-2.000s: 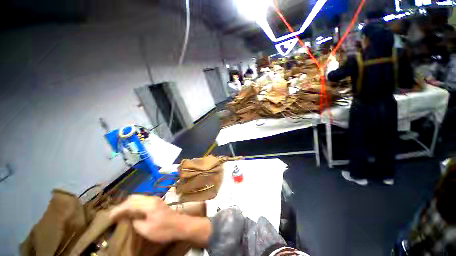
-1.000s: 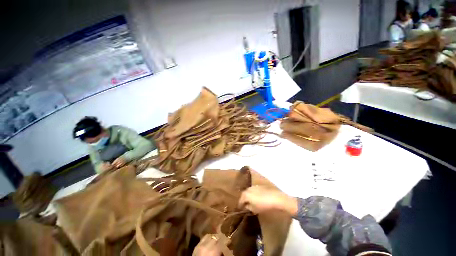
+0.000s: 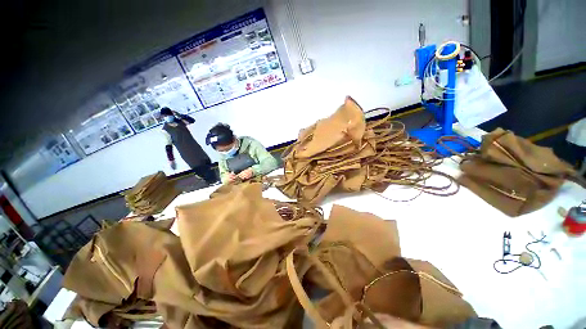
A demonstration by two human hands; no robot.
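A brown tote bag (image 3: 443, 295) lies nearest in front of me at the bottom of the view, with a pale zip edge and its dark inside showing. Its long strap loops rise at its left. Only a sliver of my right hand (image 3: 392, 321) shows at the bottom edge, against the bag; its fingers are hidden and its grip cannot be told. A bit of grey sleeve shows right of it. My left hand is not in view. A large heap of brown bags (image 3: 225, 250) lies left of the nearest bag, touching it.
On the white table (image 3: 443, 225) are another bag heap (image 3: 334, 154), a bag (image 3: 514, 173) at right, a red container (image 3: 574, 220) and a small dark tool with a cord (image 3: 507, 247). A seated person (image 3: 241, 157) and a standing person (image 3: 186, 144) are beyond. A blue stand machine (image 3: 448, 96) is behind.
The view has swung left. My right hand has dropped to the bottom edge and my left hand has gone out of view. The nearest bag now lies more open, its dark inside showing.
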